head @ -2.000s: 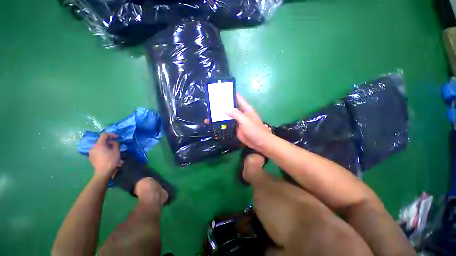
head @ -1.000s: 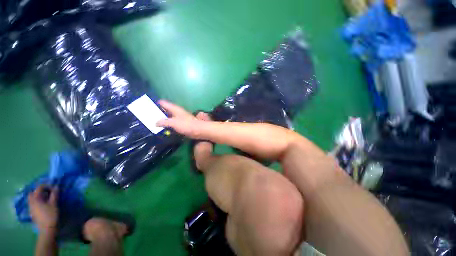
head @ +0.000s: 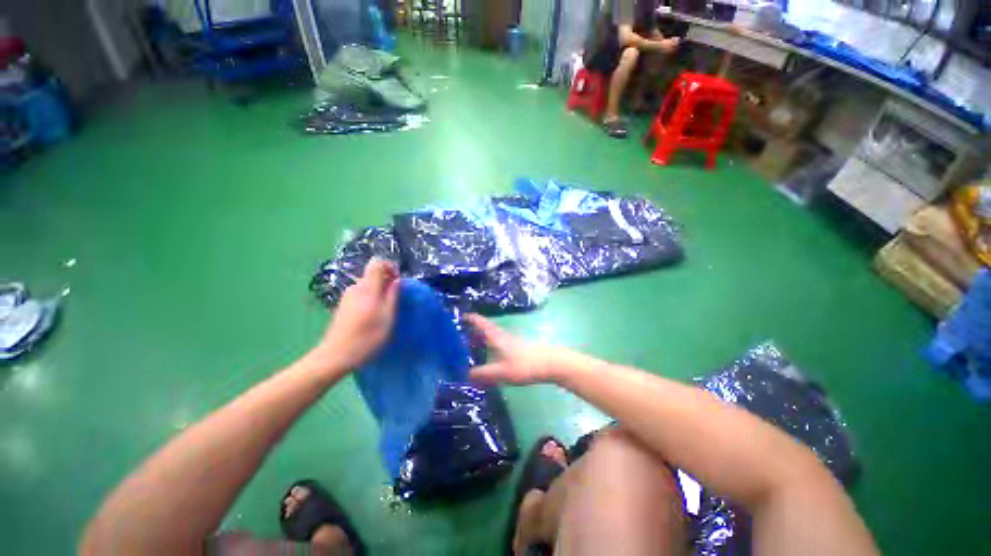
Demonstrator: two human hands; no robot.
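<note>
My left hand (head: 367, 310) grips the top of a crumpled blue plastic bag (head: 411, 364), which hangs in front of a polybagged dark garment bundle (head: 467, 440) on the floor. My right hand (head: 509, 353) is beside the bag's right edge, fingers apart and holding nothing visible; whether it touches the bag is unclear. More polybagged bundles (head: 598, 239) lie across the floor beyond, with a piece of blue plastic (head: 543, 201) on top. Another bagged bundle (head: 788, 402) lies at the right, partly behind my right arm. A small white patch (head: 688, 491) shows beside my knee.
A person (head: 625, 60) sits on a red stool (head: 588, 91) at the back, near another red stool (head: 692, 117). A workbench (head: 739, 46) and cartons (head: 929, 255) line the right. A grey-green pile (head: 369, 81) lies at the back left. My slides (head: 317, 516) are below.
The view has lifted from the floor to the room. My left hand has raised the blue bag in front of the near bundle. My right hand no longer holds the lit device.
</note>
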